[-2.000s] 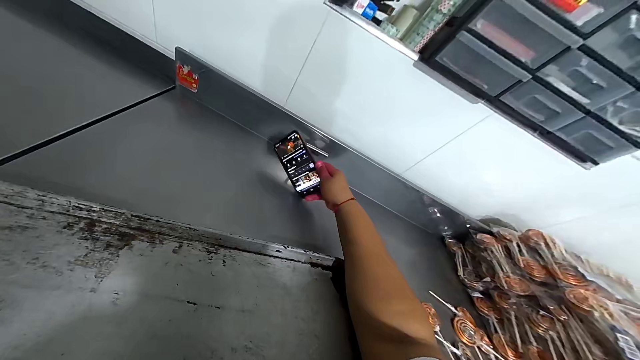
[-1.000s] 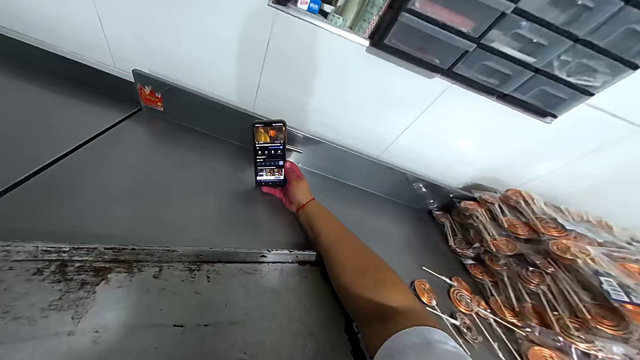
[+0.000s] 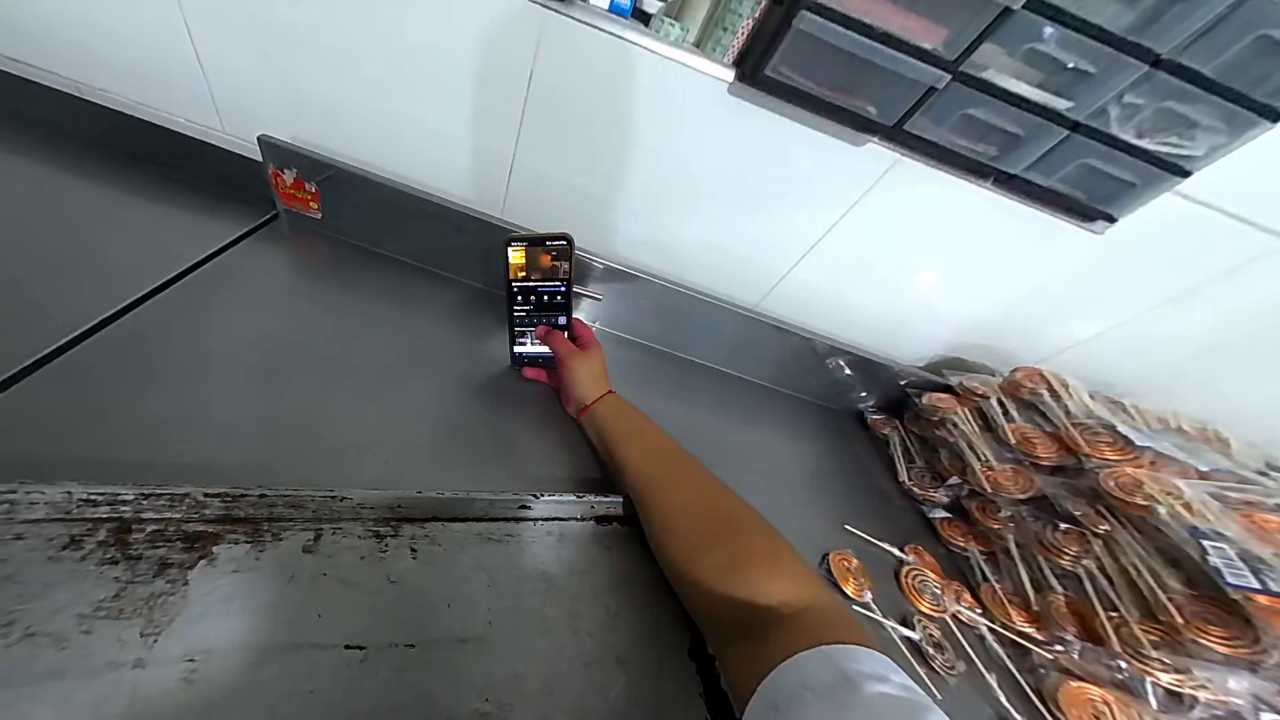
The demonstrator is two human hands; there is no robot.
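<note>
My right hand (image 3: 572, 368) grips the lower end of a smartphone (image 3: 540, 300), with the thumb over its lit screen. The phone stands roughly upright by the metal backsplash (image 3: 700, 315), beside a short metal pin (image 3: 588, 293). Beneath the hand lies the grey metal worktop (image 3: 400, 400). My left hand is out of the frame. Wrapped spiral lollipops (image 3: 1070, 530) on sticks are heaped at the right, and several lie loose (image 3: 925, 590) near my forearm.
A worn, rust-stained metal surface (image 3: 300, 610) lies in front of the worktop edge. Clear-fronted drawers (image 3: 1000, 90) hang on the white wall, next to a shelf (image 3: 650, 35) with small items. A red sticker (image 3: 296, 192) is on the backsplash; a dark seam crosses the worktop.
The phone, tilted two seconds ago, is now close to upright in my right hand. My thumb now lies over the lower screen. The view has shifted somewhat.
</note>
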